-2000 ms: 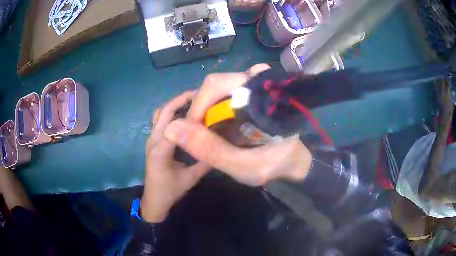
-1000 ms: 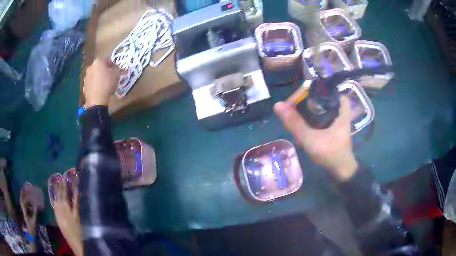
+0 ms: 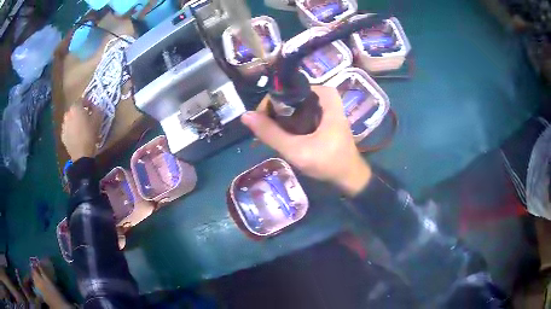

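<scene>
My right hand (image 3: 326, 142) grips the dark electric screwdriver (image 3: 295, 108), upright, beside the front of the screw feeder. Its tip is hidden by the hand. My left hand (image 3: 80, 130) is at the heap of white frames (image 3: 110, 78) in the cardboard tray (image 3: 69, 84); its fingers are blurred, so I cannot tell if it holds one. A pink housing (image 3: 269, 197) stands open on the green mat in front of me, with blue-purple cells inside and no white frame on its rim.
The silver screw feeder (image 3: 175, 72) stands between tray and screwdriver. Several housings (image 3: 362, 102) with white rims stand at the far right. Pink housings (image 3: 158, 169) stand at the left, with another person's hand (image 3: 136, 220) there. Plastic bags (image 3: 27, 102) lie at the far left.
Two seconds ago both hands were together around the screwdriver. They have since parted, left to the tray, right still holding the tool. The view has shifted, and the screwdriver is now nearer the feeder.
</scene>
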